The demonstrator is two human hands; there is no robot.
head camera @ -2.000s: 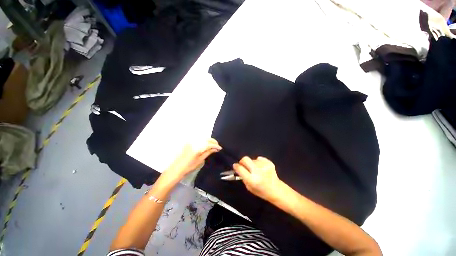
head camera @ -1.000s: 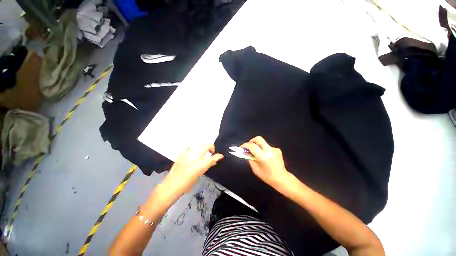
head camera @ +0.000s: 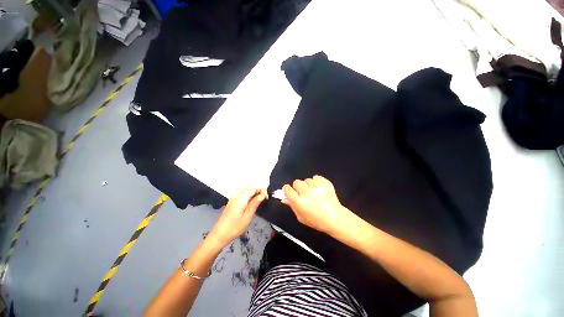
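Observation:
Black shorts (head camera: pixel 371 148) lie spread on the white table (head camera: pixel 241 117), their near part hanging over its front edge. My left hand (head camera: pixel 243 210) pinches the left edge of the black cloth between thumb and fingers. My right hand (head camera: pixel 314 201) is closed on small silvery thread snips (head camera: pixel 279 195). The blades point left, close to my left fingertips, over the cloth edge. Most of the snips is hidden by my fingers. Whether a thread lies between the blades cannot be seen.
A heap of black garments (head camera: pixel 167 136) with white slits hangs at the table's left. Dark garments (head camera: pixel 532 114) and a brown piece (head camera: pixel 519 67) lie at the far right. Yellow-black tape (head camera: pixel 127 254) and thread scraps (head camera: pixel 244 254) are on the grey floor.
My right hand has moved left, bringing the snips close to my left fingertips. The blades show less than before. My left hand still pinches at the cloth's left edge.

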